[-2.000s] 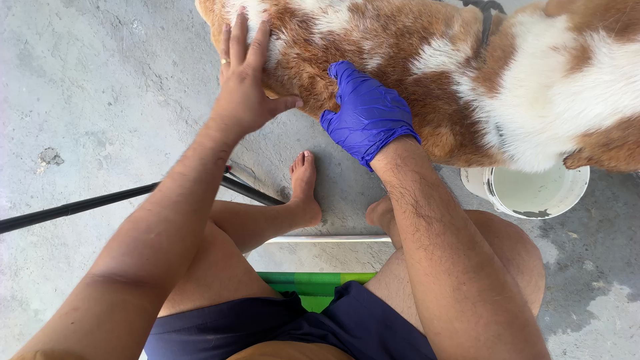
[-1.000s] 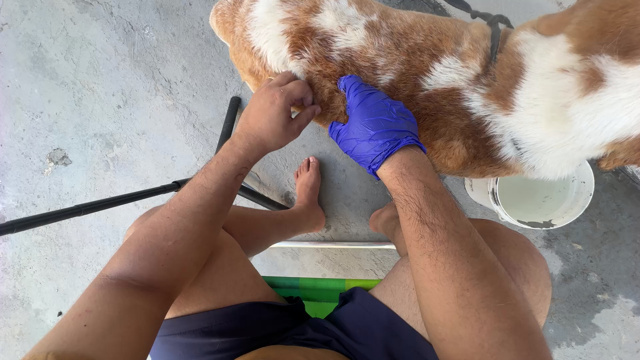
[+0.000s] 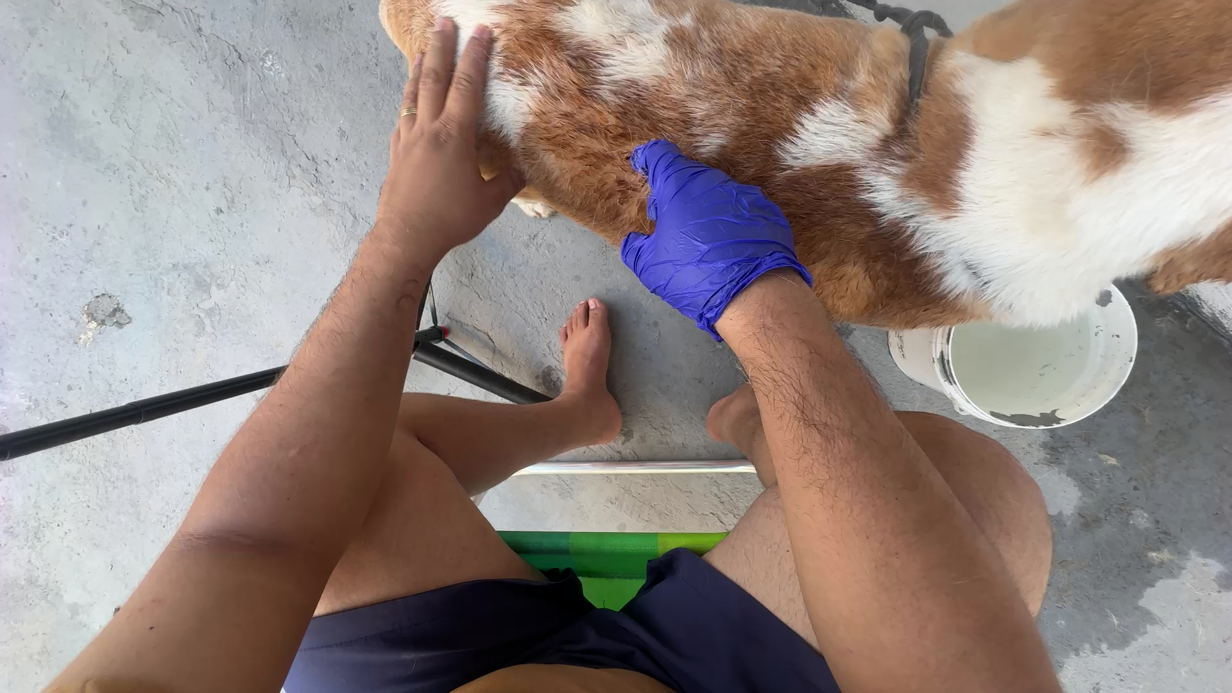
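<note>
A brown and white dog (image 3: pixel 828 87) stands across the top of the head view, a dark collar (image 3: pixel 919 58) around its neck. My bare left hand (image 3: pixel 448 144), with a ring on one finger, lies with its fingers apart on the white and brown fur at the left end of the body. On my right hand (image 3: pixel 712 231) is a purple disposable glove; it rests against the brown fur of the dog's side, thumb apart, its other fingertips hidden. I see nothing held in either hand.
Right of my legs, a white bucket (image 3: pixel 1039 366) of cloudy liquid stands on the concrete floor (image 3: pixel 192 241). Black metal poles (image 3: pixel 144 409) meet near my bare foot (image 3: pixel 587 356). A green striped seat (image 3: pixel 616 553) and a metal bar (image 3: pixel 635 468) are below me.
My left hand, bunched at the dog's fur a second ago, has spread its fingers and reaches farther up and left over the fur. My gloved right hand stays on the dog's side.
</note>
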